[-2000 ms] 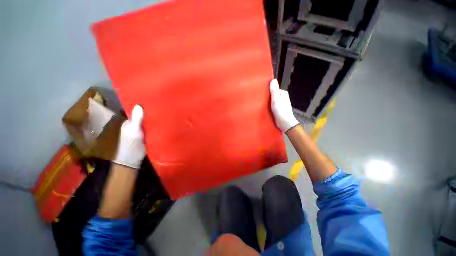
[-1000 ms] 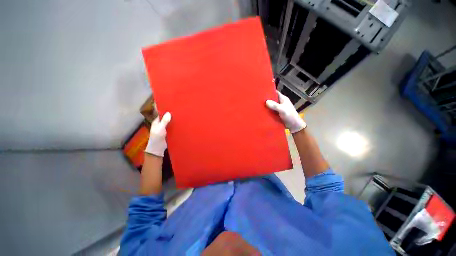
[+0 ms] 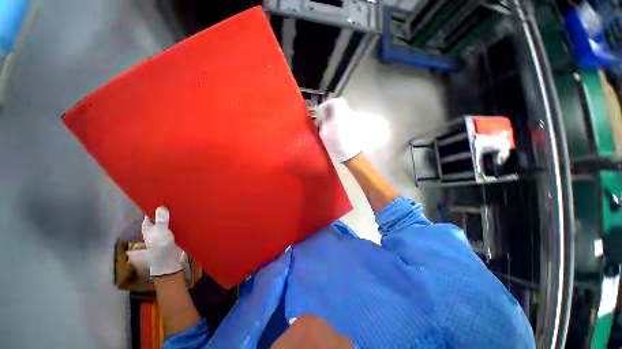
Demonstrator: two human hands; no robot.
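A large flat red sheet (image 3: 204,143) is held up in front of my chest, tilted with its upper edge to the left. My left hand (image 3: 162,245), in a white knit glove, grips its lower left edge with the thumb on the face. My right hand (image 3: 339,129), also in a white glove, holds its right edge. The fingers of both hands behind the sheet are hidden.
Grey-framed black racks (image 3: 327,48) stand ahead. A blue cart (image 3: 416,58) is beyond them. A small cart (image 3: 470,153) with a red piece on top stands right, near a green-topped bench (image 3: 600,123). An open carton (image 3: 126,269) is low left.
The sheet has tilted further left and looks larger. The view has swung right, bringing the bench and metal rail into sight. Both hands keep their hold.
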